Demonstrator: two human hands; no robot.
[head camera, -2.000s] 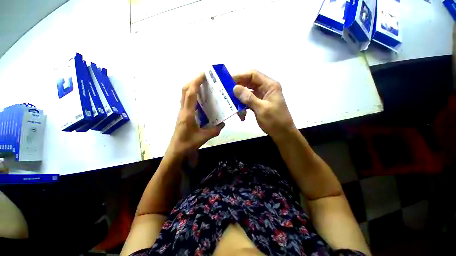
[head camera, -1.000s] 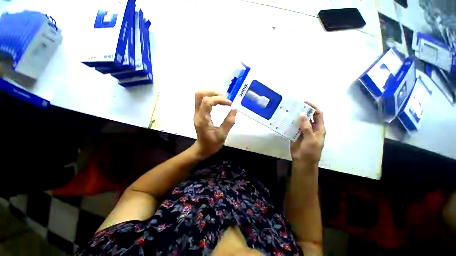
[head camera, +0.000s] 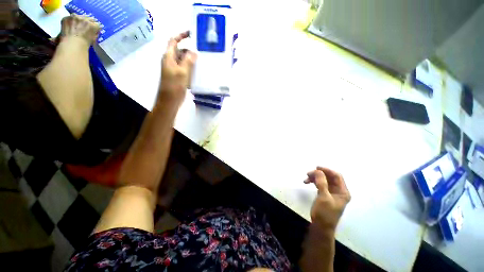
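Note:
A slim white carton (head camera: 210, 71) with a dark-blue picture square lies face up on top of a leaning stack of finished boxes, left of centre; blue box edges (head camera: 208, 101) show below it. My left hand (head camera: 178, 66) is at the carton's left edge, thumb and fingers apart, not closed around it; whether the thumb still touches is unclear. My right hand (head camera: 329, 197) is over the table's front part, fingers loosely curled and apart, holding nothing.
Another person's hand (head camera: 79, 29) rests by a block of blue boxes (head camera: 114, 24) at upper left. Open-ended cartons (head camera: 446, 186) lie at right. A black phone (head camera: 408, 110) lies behind them. A grey panel (head camera: 366, 29) stands at the back; the white table's front edge runs diagonally.
The carton held in both hands now lies on the left stack. My left hand has moved left with it and opened; my right hand has let go. The view has turned left.

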